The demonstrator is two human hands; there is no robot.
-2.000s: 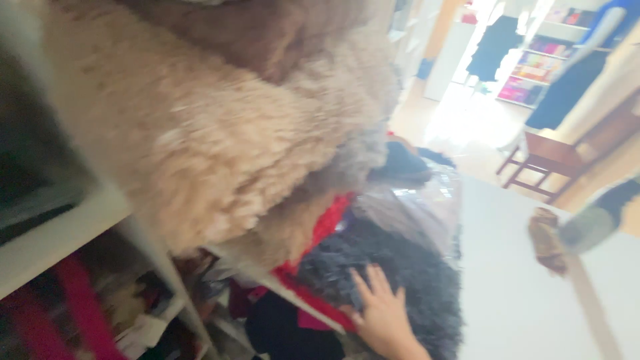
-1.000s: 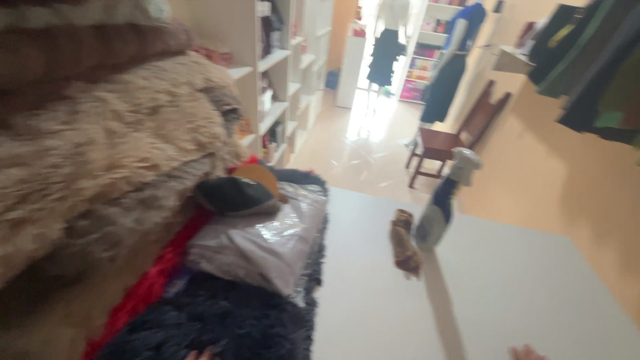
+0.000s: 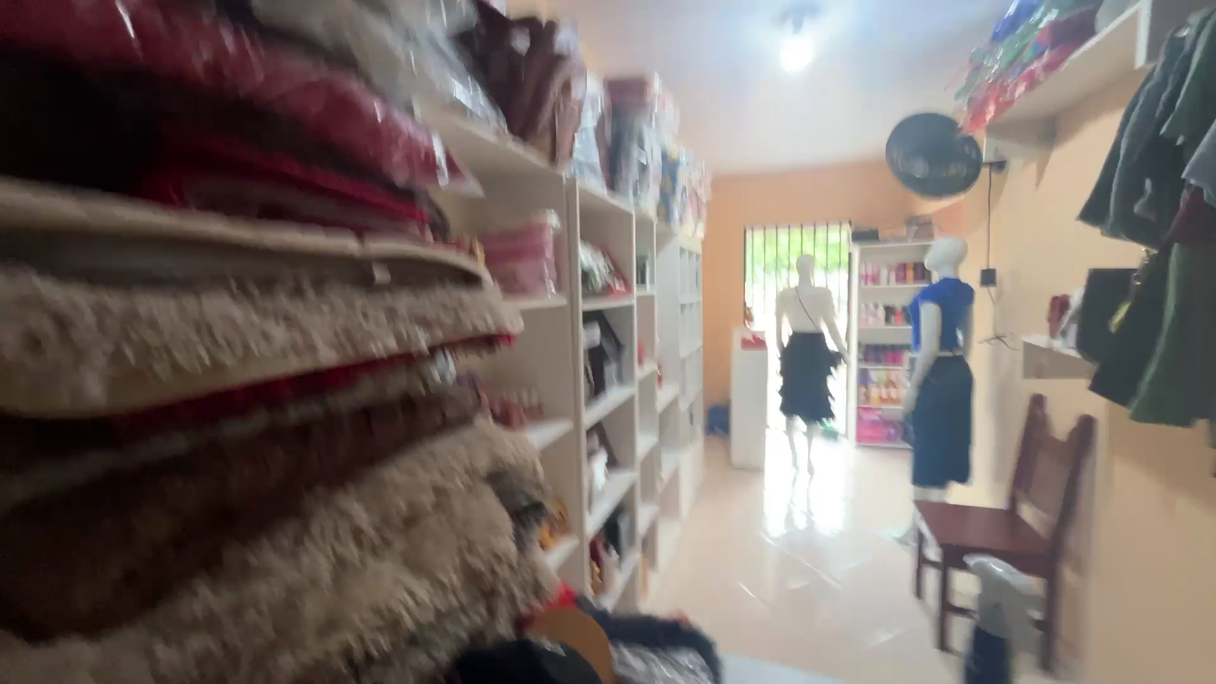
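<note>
Neither my left hand nor my right hand shows in the head view. Shaggy beige rugs (image 3: 380, 532) lie stacked along the left, with a second beige rug (image 3: 237, 332) higher up and red textiles in clear plastic (image 3: 285, 114) over it. At the bottom edge are a dark furry rug (image 3: 665, 632), a round brown disc (image 3: 570, 638) and part of a clear plastic package (image 3: 660, 665). The top of a spray bottle (image 3: 993, 608) rises at the lower right. The picture is blurred.
White shelving (image 3: 575, 380) with goods runs back on the left. A wooden chair (image 3: 1007, 518) stands at right, near a mannequin in blue (image 3: 940, 361); another mannequin (image 3: 806, 351) is before a barred opening. Dark green clothes (image 3: 1164, 228) hang at right. A white tabletop (image 3: 769, 671) edge shows below.
The view has tilted up, so the hands seen at the lower edge one second ago are out of frame. Two seconds ago a hand lay on the dark furry rug.
</note>
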